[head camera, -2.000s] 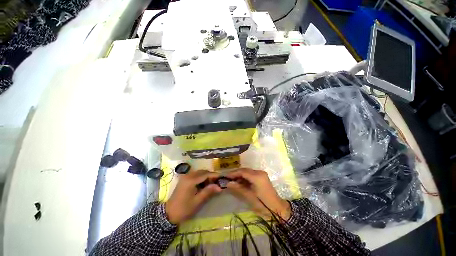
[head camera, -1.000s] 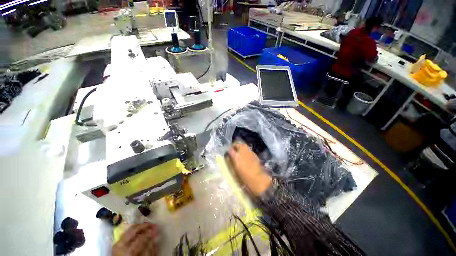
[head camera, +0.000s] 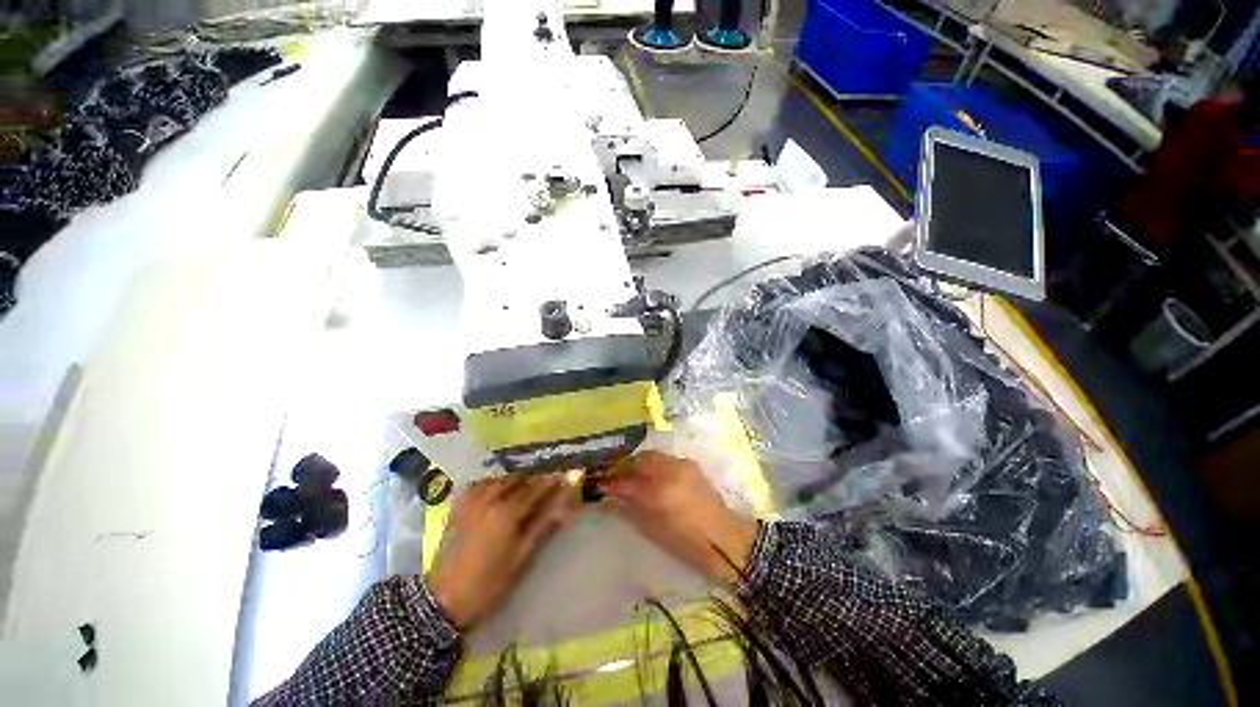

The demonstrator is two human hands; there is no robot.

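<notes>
My left hand [head camera: 500, 536] and my right hand [head camera: 680, 506] meet under the head of the white sewing machine [head camera: 542, 276]. A small black band piece [head camera: 594, 488] shows between their fingertips at the needle area. Both hands' fingers are on it, bare and bent down. The needle itself is hidden by the machine's dark and yellow front [head camera: 560, 417]. A small bright spot shows beside the piece.
Several black rolls [head camera: 307, 506] lie left of the machine; black rings [head camera: 434, 485] lie near its left front corner. A clear plastic bag [head camera: 905, 477] of black pieces is at right, a screen [head camera: 981, 207] behind it. A person's red sleeve [head camera: 1186, 163] is far right.
My right hand has come from the bag's mouth back to the needle area. My left hand has moved in beside it. The view has turned back toward the machine.
</notes>
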